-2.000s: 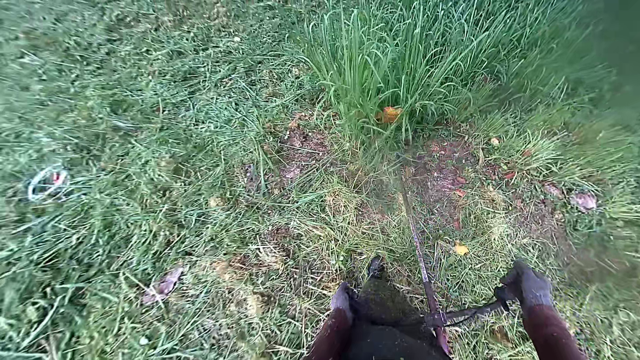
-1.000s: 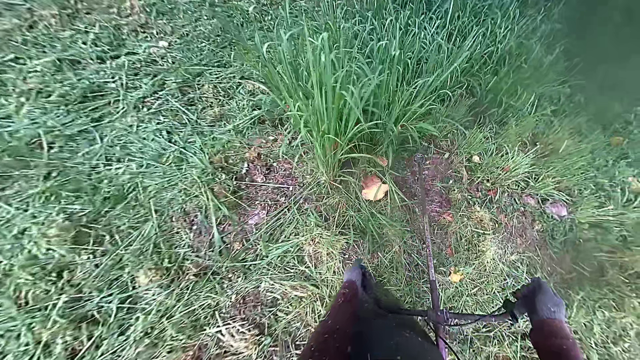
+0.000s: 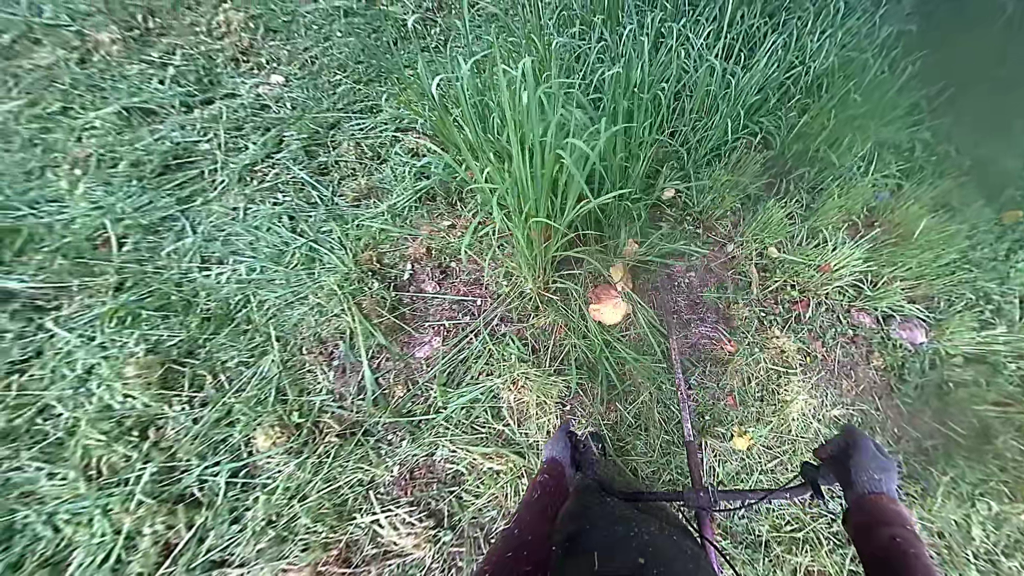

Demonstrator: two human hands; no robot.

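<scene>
Both hands wear grey gloves below dark red sleeves. My right hand (image 3: 862, 464) is closed around the right grip of the handlebar (image 3: 752, 494) of a brush cutter. At the left end of the bar is my left hand (image 3: 566, 452), closed on the other grip, which is mostly hidden. The long straight shaft (image 3: 686, 408) runs forward from the bar over the ground. Its far end fades into a blur over bare soil, so the cutting head cannot be made out. Tall green grass (image 3: 552, 160) stands just ahead and left of that end.
Short cut grass (image 3: 200, 336) covers the ground on the left. Brown fallen leaves (image 3: 608, 305) lie at the foot of the tall grass, and a yellow leaf (image 3: 742, 439) lies right of the shaft. A pale stone or leaf (image 3: 910, 331) is farther right. A dark blur covers the upper right corner.
The brown leaf at the foot of the tall grass, partly covered two seconds ago, now shows more fully. Both hands stay on the handlebar. The view has shifted somewhat.
</scene>
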